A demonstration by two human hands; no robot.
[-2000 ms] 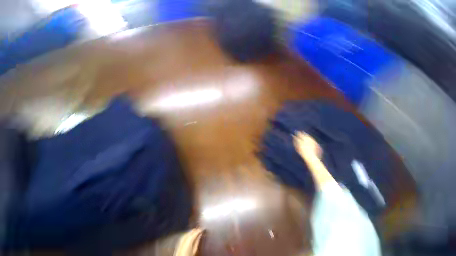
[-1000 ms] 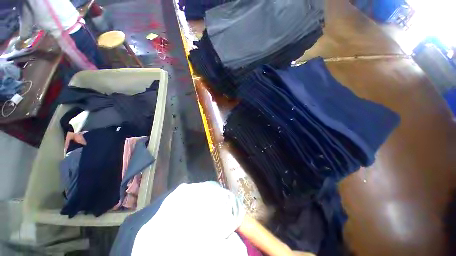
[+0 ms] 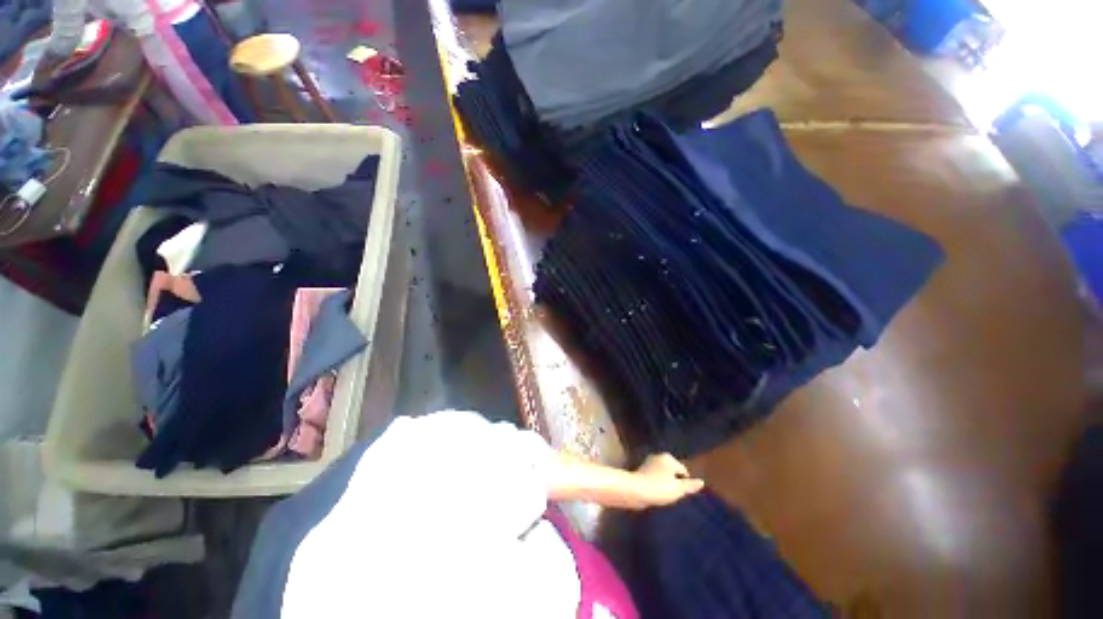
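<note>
My left hand (image 3: 663,481) reaches in from the lower left out of a pale, overexposed sleeve. Its fingers are closed on the upper edge of a dark navy garment (image 3: 720,562), which lies low over the table and runs out of the bottom of the picture. Just beyond it is a tall stack of navy garments (image 3: 774,242), its layered, folded edges towards me and the top piece smooth. My right hand is not in view.
A stack with a grey top (image 3: 641,61) adjoins the navy one. The brown table (image 3: 956,411) has a yellow-edged side (image 3: 494,260). Left of it, a pale bin (image 3: 385,230) holds mixed cloth in the aisle, near a stool (image 3: 264,53) and a person (image 3: 182,55).
The view has swung left from the loose pile to the stacks and bin. Since a second ago, my left hand has come up from the bottom edge, with navy cloth now below it.
</note>
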